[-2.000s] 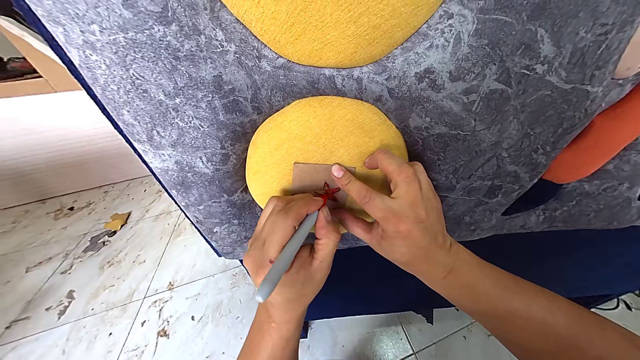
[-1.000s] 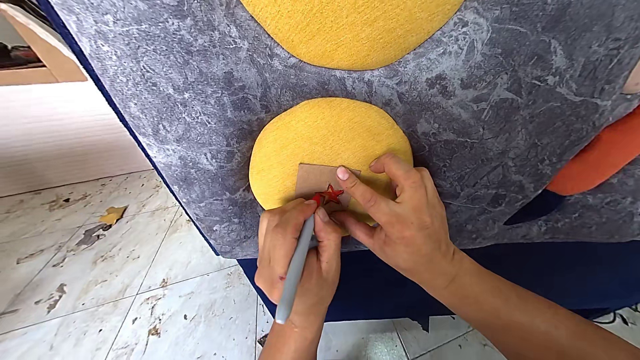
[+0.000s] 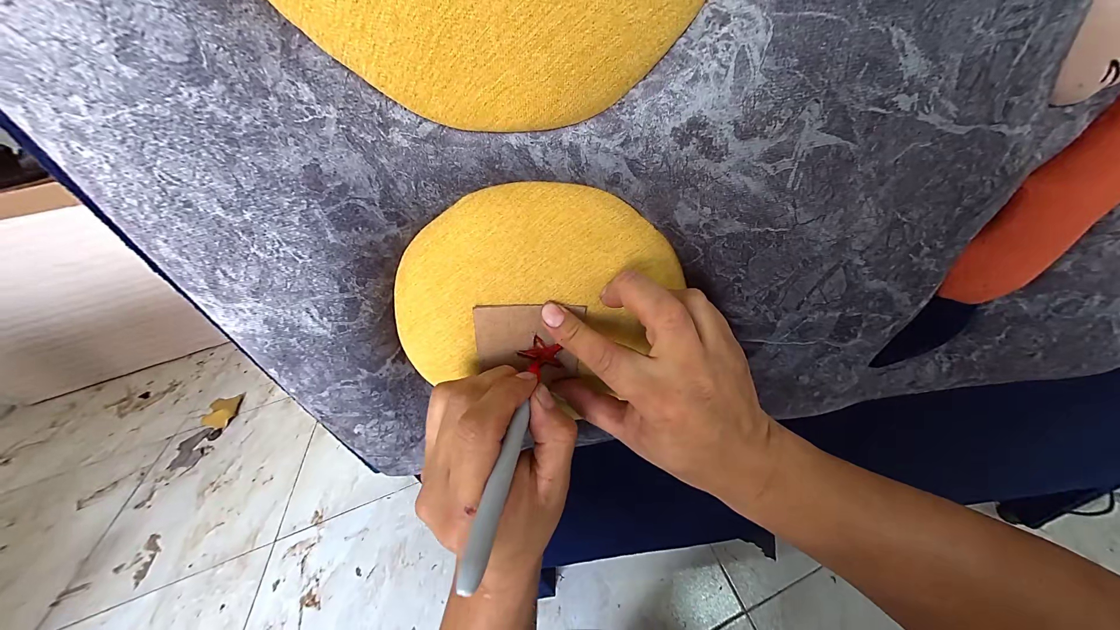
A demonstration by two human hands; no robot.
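My left hand [image 3: 494,455] grips a grey-barrelled marker pen [image 3: 499,503], its red end at a star shape [image 3: 541,352] marked red on a small brown cardboard square [image 3: 507,331]. Whether the star is cut through the card cannot be told. The card lies over the lower part of a round yellow fabric pad [image 3: 534,236]. With thumb and fingers spread, my right hand [image 3: 674,376] presses the card's right side, the thumb on its upper edge and the fingertips near its lower right. The pen's very tip is hidden by my left fingers.
Grey marbled fabric [image 3: 840,201] surrounds the pad, with a larger yellow pad [image 3: 499,61] above. At right are an orange padded shape [image 3: 1041,219] and a dark blue tip [image 3: 923,331]. Dark blue fabric [image 3: 647,507] runs below. Scraps lie on the tiled floor [image 3: 210,525].
The pen and my left hand have shifted slightly around the star, and the pen's barrel has changed its slant. My right hand stays on the card.
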